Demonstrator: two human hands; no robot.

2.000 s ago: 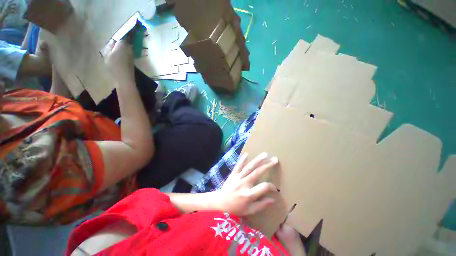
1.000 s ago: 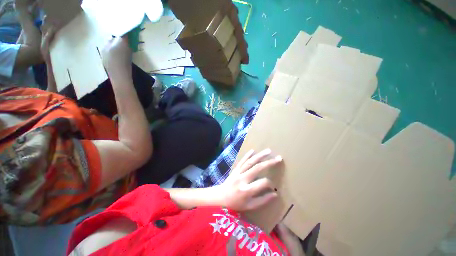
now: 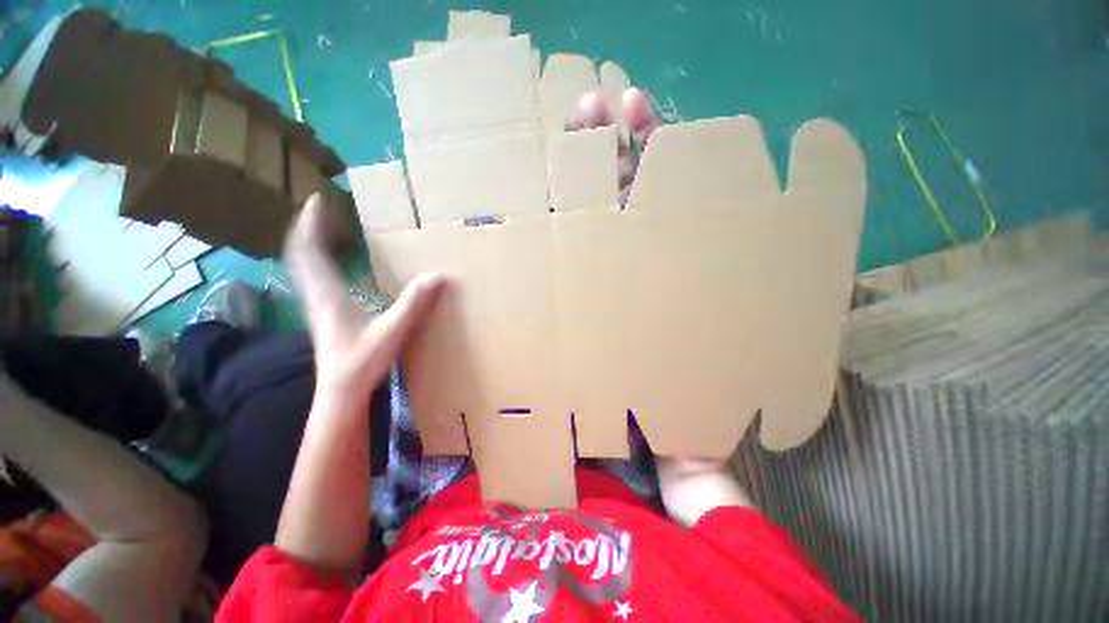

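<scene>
A flat brown box blank (image 3: 584, 310) lies over my lap, its notched flaps spread and a small slit near its upper and lower folds. My left hand (image 3: 353, 310) is at the blank's left edge, slightly blurred, fingers apart; its thumb reaches over the edge, and I cannot tell if it touches. My right hand (image 3: 614, 112) is under the blank and holds it; only fingertips show past the far edge between flaps, and the wrist shows at the near edge. The palm is hidden.
A big stack of blanks (image 3: 973, 487) stands at right. Nested folded boxes (image 3: 231, 134) stand at upper left, beside loose flat sheets (image 3: 116, 250). Another person's arm (image 3: 103, 475) and dark-trousered legs are at left. A thin yellow loop (image 3: 943, 183) lies on the green floor.
The view has swung right. The blank now lies squarely before me. My left hand has lifted off its face to the left edge; my right fingertips now show beyond the far edge.
</scene>
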